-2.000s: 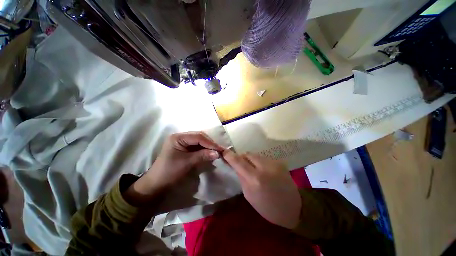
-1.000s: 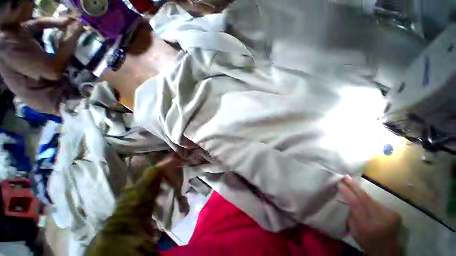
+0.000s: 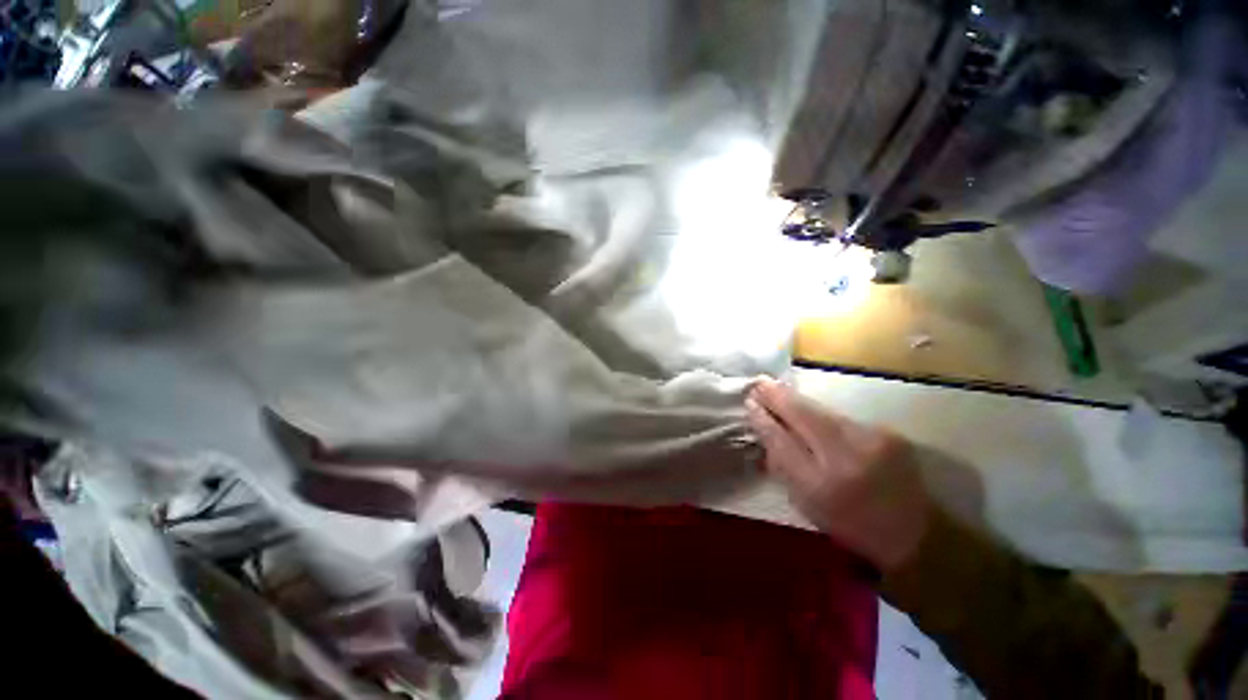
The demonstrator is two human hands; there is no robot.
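A large pale grey cloth (image 3: pixel 452 369) stretches from the left edge to the machine and is blurred and raised at the left. My right hand (image 3: pixel 842 472) pinches its edge with the fingertips, just in front of the needle area. My left hand does not show; a dark shape fills the lower left corner, and I cannot tell whether it is my sleeve. The sewing machine head (image 3: pixel 931 110) stands behind the cloth, with a bright lamp glare that hides part of the cloth beside the needle.
A green-handled tool (image 3: pixel 1070 331) lies right of the needle. A lilac bundle (image 3: pixel 1129 205) hangs at the machine head. The white table edge (image 3: pixel 1013 472) runs right. A second pale cloth pile (image 3: pixel 205 574) is at lower left. Red cloth (image 3: pixel 684 602) covers my lap.
The view has swung back right from the other worker toward the machine. The cloth at the left is now raised and spread across the left side. My right hand still holds the cloth edge.
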